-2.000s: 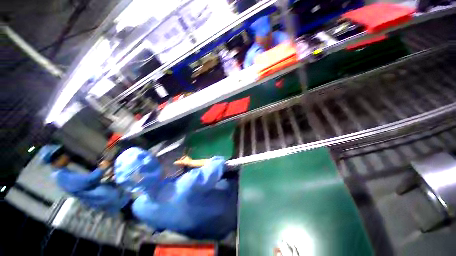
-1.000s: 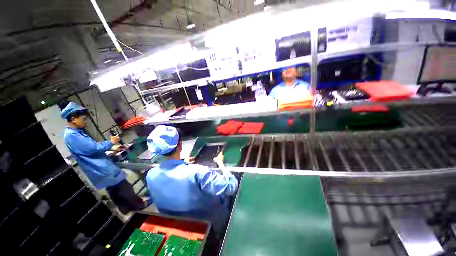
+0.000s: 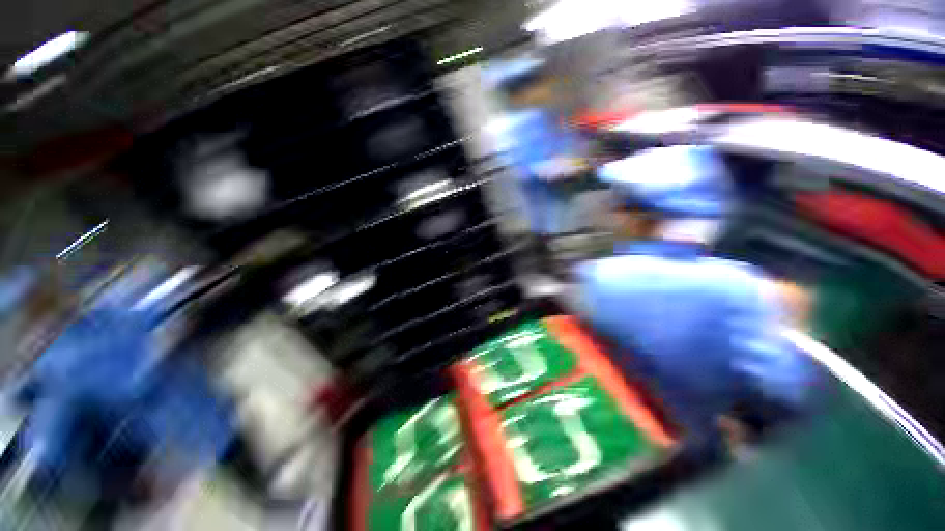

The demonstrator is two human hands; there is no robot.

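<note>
Neither of my hands is in the picture. Nearest in front of me, at the bottom centre, green boards with white markings (image 3: 551, 446) lie in a dark crate with orange-red edging (image 3: 497, 456). More green boards (image 3: 420, 446) lie just left of them in the same blurred group. The whole view is smeared by motion, so small details cannot be told.
A person in blue with a cap (image 3: 694, 301) stands right of the crates; another (image 3: 534, 140) is behind. Stacked black crates (image 3: 394, 207) rise at centre left. A dark green surface (image 3: 829, 477) is at lower right. Blurred blue clothing (image 3: 114, 384) shows at left.
The view has swung left and blurred. The board crate now shows larger and nearer the centre; the black stacks are nearer the centre, and the roller conveyor has left the picture.
</note>
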